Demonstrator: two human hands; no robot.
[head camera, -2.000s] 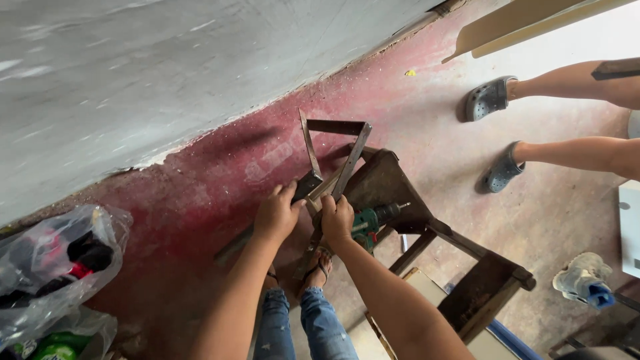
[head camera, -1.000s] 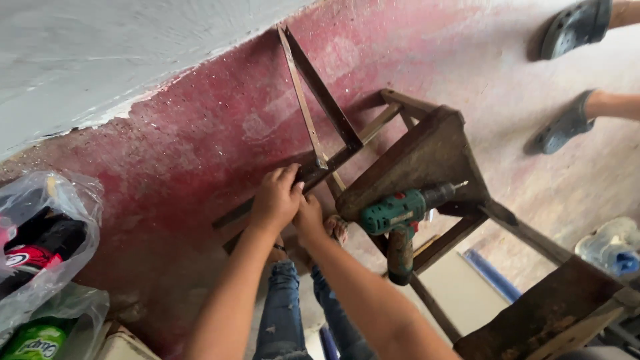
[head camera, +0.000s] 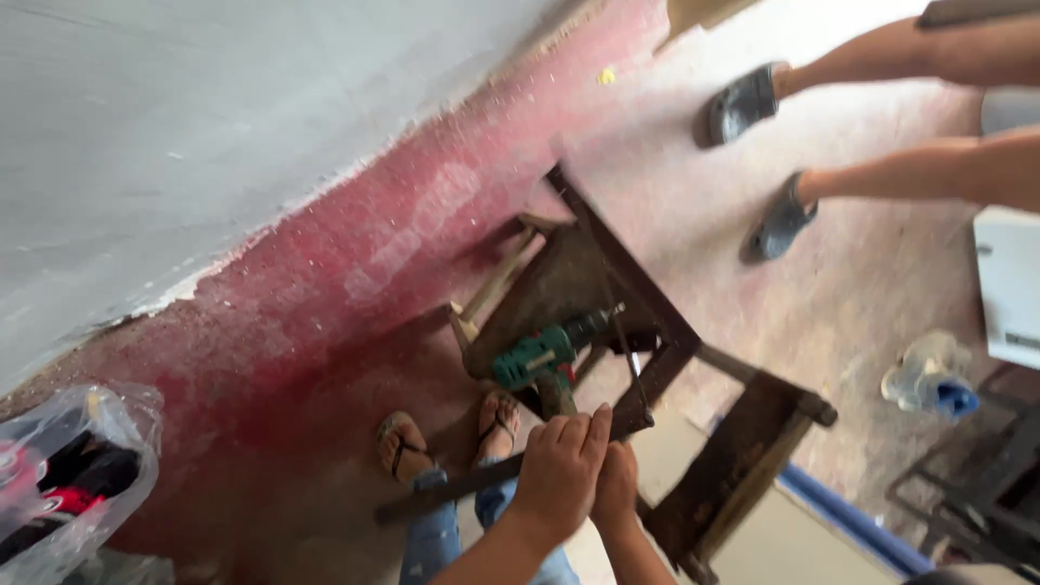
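Note:
My left hand (head camera: 561, 471) is closed around a dark metal bar frame (head camera: 638, 272) made of joined strips, with one bar end jutting out to the lower left. Close beside it, my right hand (head camera: 615, 483) grips the same frame, its fingers partly hidden. The frame's triangular part reaches up and away over a worn wooden chair (head camera: 719, 463). On the chair's seat lies a green cordless drill (head camera: 532, 357) with a bit in its chuck, its handle toward my hands.
A grey wall (head camera: 203, 106) runs along the upper left. Another person's legs in grey clogs (head camera: 743, 104) stand at the upper right. Clear plastic bags (head camera: 134, 431) with bottles lie at lower left. A plastic container (head camera: 926, 378) and a blue bar (head camera: 853, 520) are at right.
Both hands have moved right with the metal frame. Its triangular part, over the red floor near the wall earlier, is now over the chair and drill.

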